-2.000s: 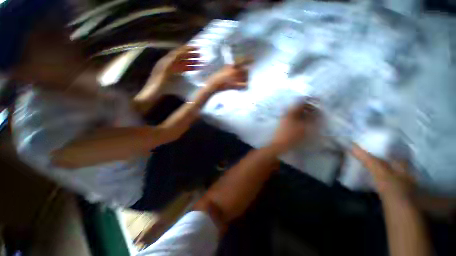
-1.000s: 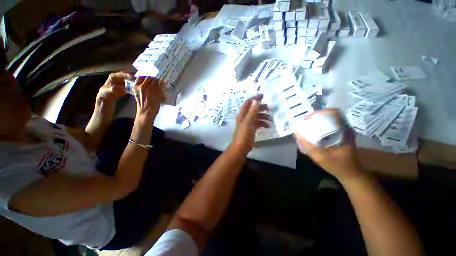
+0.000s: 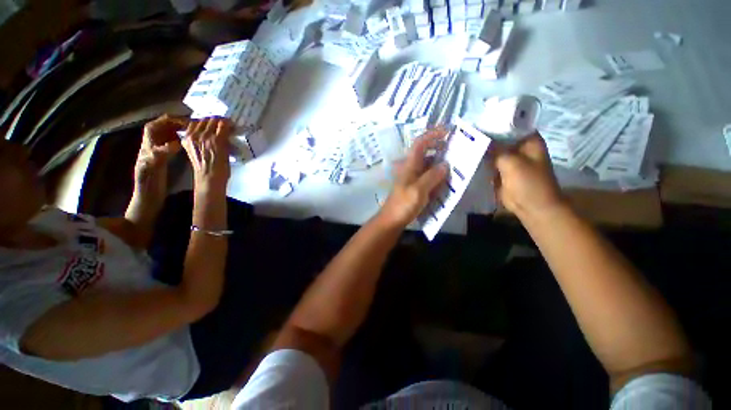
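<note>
My left hand holds a white label strip with repeated dark bars. The strip hangs slanting past the table's near edge, fingers partly behind it. My right hand is closed at the near side of the white label roll, whose core hole faces right. The strip's upper end runs toward the roll; their join is hidden by my right fingers. Flat white cartons lie fanned on the right, and more lie in a pile beyond my left hand.
At left, a seated person's hands hold a small white piece beside a block of stacked cartons. More cartons stand at the table's far side. Small white pieces are scattered left of my left hand. Brown cardboard shows at the near edge.
The roll and my right hand have moved up the view and the roll has turned. My left hand, apart from the strip a second ago, now holds it. The strip is pulled straighter.
</note>
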